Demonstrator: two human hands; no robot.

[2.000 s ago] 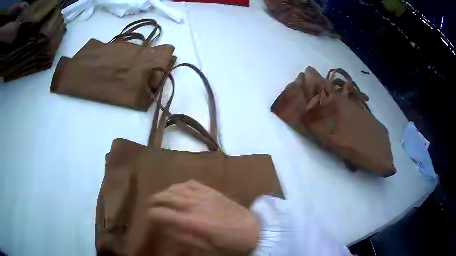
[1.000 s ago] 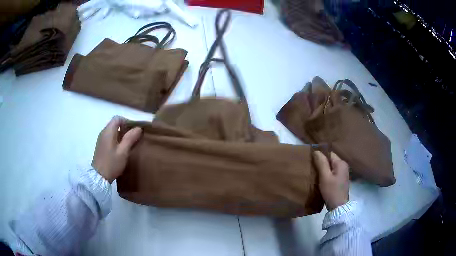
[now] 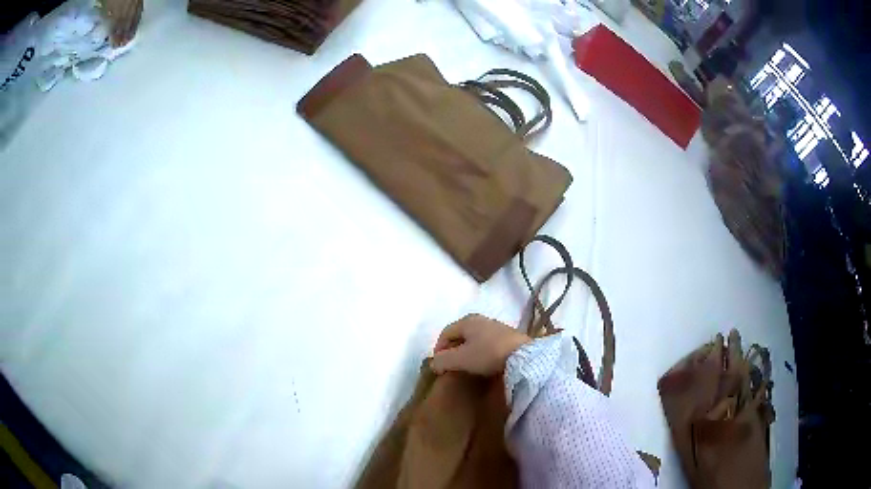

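Note:
A brown tote bag (image 3: pixel 456 435) lies at the bottom of the view, cut off by the lower edge. Its long handles (image 3: pixel 604 325) stand out above and to the right of it. My right hand (image 3: pixel 477 346) reaches in from the lower right in a pale patterned sleeve, its fingers pinching the bag's upper left edge. The sleeve hides part of the bag. My left hand is not in view.
A folded brown bag (image 3: pixel 435 158) lies beyond. A brown stack (image 3: pixel 277 21) is at the top left, with white pieces (image 3: pixel 76 48) nearby. A red box (image 3: pixel 638 84), white sheets (image 3: pixel 520 29) and a brown heap (image 3: pixel 745 172) are far off. Crumpled bags (image 3: pixel 721 420) lie right.
The view has swung left and tilted. The bag, held at both ends by both hands a second ago, is now lower, with my right hand at its left edge. My left hand has left the picture.

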